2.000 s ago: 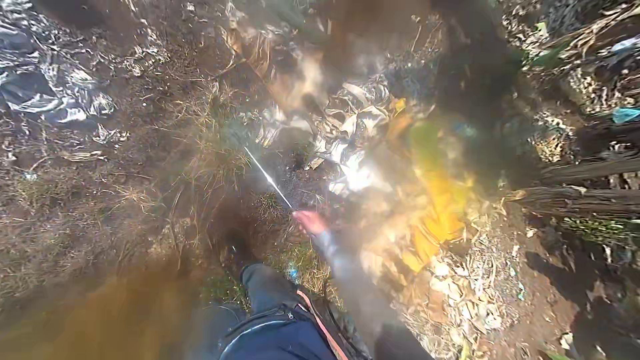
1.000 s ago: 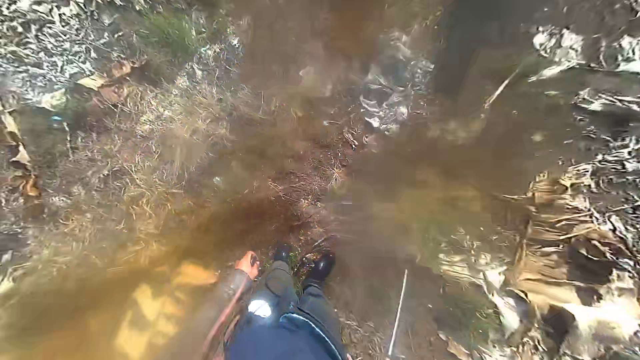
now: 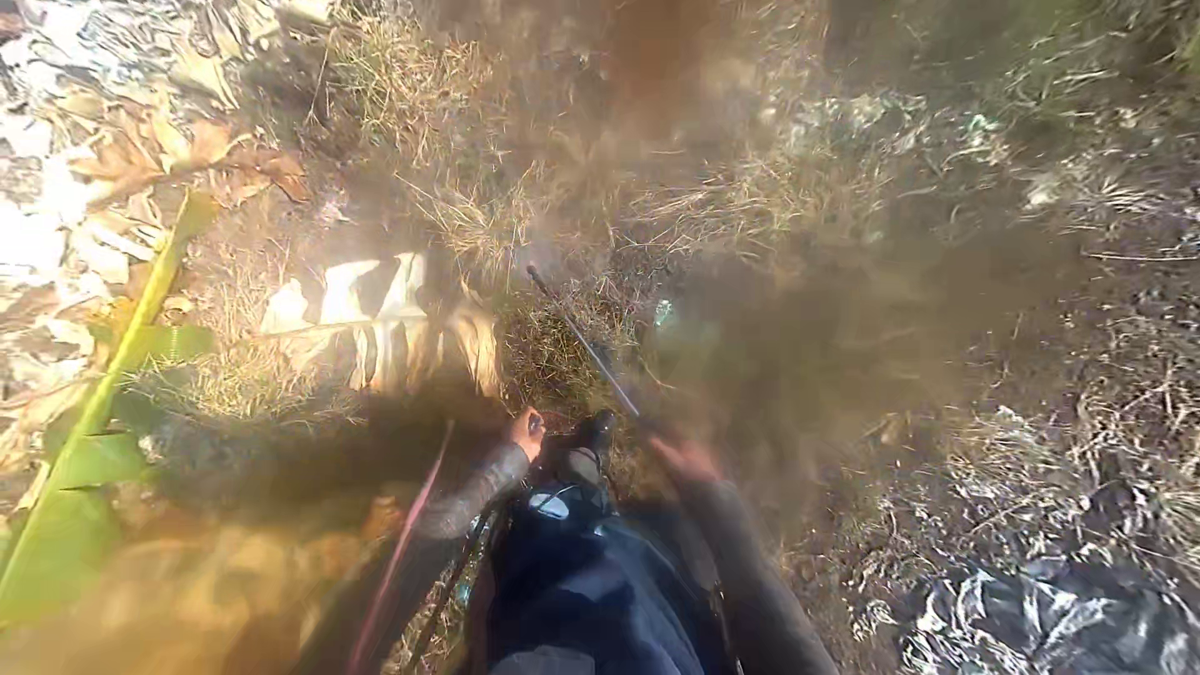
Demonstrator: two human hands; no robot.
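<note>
My right hand (image 3: 689, 457), blurred, is closed around the near end of a thin metal spray lance (image 3: 600, 361). The lance points up and to the left over dry grass, and a faint mist shows at its dark tip. My left hand (image 3: 530, 433) is curled in front of my waist at the left; a small dark thing shows at its fingers, too unclear to name. A pink strap or hose (image 3: 412, 516) runs along my left forearm. One dark shoe (image 3: 600, 427) shows between my hands.
A green and yellow banana leaf (image 3: 94, 403) lies at the left, beside dried pale leaves (image 3: 375, 314). Brown leaf litter (image 3: 187, 159) covers the upper left. Grey crumpled sheeting or leaves (image 3: 1050, 619) lie at the lower right. Brown blurred patches hide parts of the ground.
The view has turned and shifted strongly over the ground. The lance, at the lower right a second ago, now points up and left from my right hand, which has come into view.
</note>
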